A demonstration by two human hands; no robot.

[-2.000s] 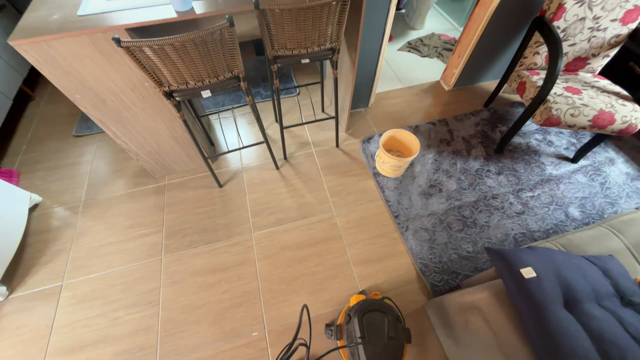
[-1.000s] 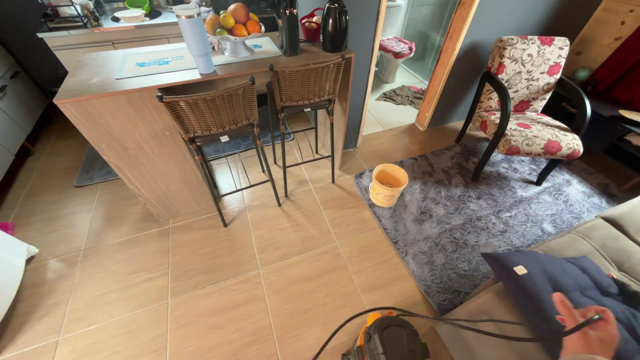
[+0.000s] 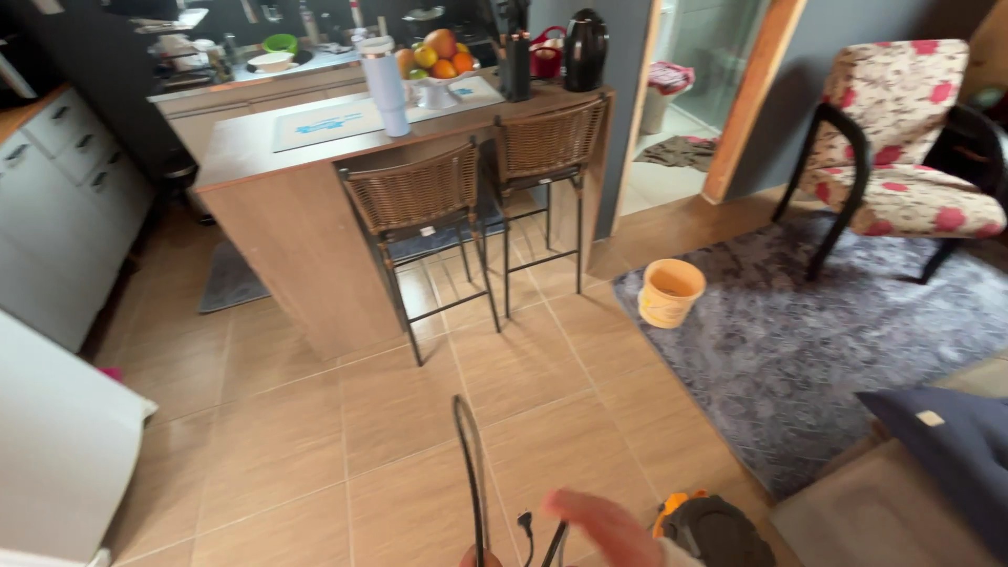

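Observation:
At the bottom edge, a small part of my left hand [image 3: 480, 557] shows, closed around a black power cord [image 3: 470, 465] that rises in a loop. To its right is my right hand [image 3: 610, 528], blurred, with its fingers stretched leftward. Another stretch of cord passes by its fingertips; whether they grip it cannot be told. Between the hands, a black plug [image 3: 525, 520] hangs on its cord over the tiles. A black and orange appliance [image 3: 717, 531], possibly a vacuum cleaner, stands right of my right hand, partly cut off by the frame.
Two wicker-backed bar stools [image 3: 417, 193] stand at a wooden counter [image 3: 276, 228]. A yellow bucket [image 3: 669, 293] sits on the edge of a grey rug [image 3: 756, 339]. A floral armchair [image 3: 898, 142] is beyond, a sofa [image 3: 858, 504] lower right, a white appliance or cabinet [image 3: 63, 441] left.
My right hand, holding the cord over the sofa cushion a second ago, is now farther left. My left hand and the plug have come into view. The view has tilted up.

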